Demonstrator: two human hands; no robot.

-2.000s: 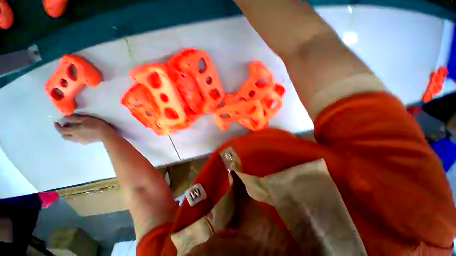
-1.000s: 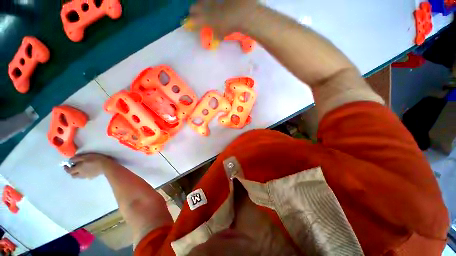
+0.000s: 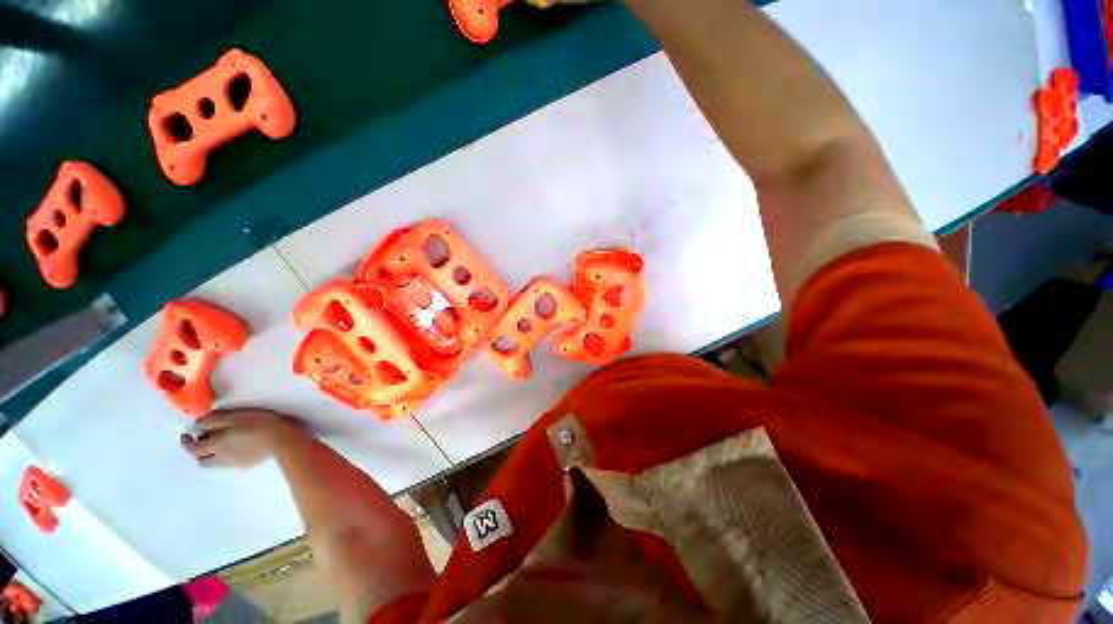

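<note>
Orange controller shells [image 3: 446, 287] lie in an overlapping heap on the white bench, with two more touching at its right. A single shell [image 3: 195, 356] lies at the left, just above my left hand [image 3: 238, 439]. My left hand rests on the bench with curled fingers; a small whitish spot shows at its fingertips, too blurred to identify. My right arm reaches over the belt. My right hand [image 3: 564, 3] is almost wholly cut off by the top edge; yellow-banded fingers grip the edge of an orange shell [image 3: 479, 17], also cut off.
The dark green belt [image 3: 366, 110] runs beyond the bench and carries spaced shells [image 3: 222, 116]. A grey metal bar [image 3: 61, 347] angles in at the left. More shells lie at the bench's far left [image 3: 43, 497] and far right [image 3: 1056, 120], the latter beside a blue bin [image 3: 1084, 55].
My right hand has moved from above the bench edge to over the belt with a shell. The view has shifted, showing more belt. My left hand stays on the bench below the single shell.
</note>
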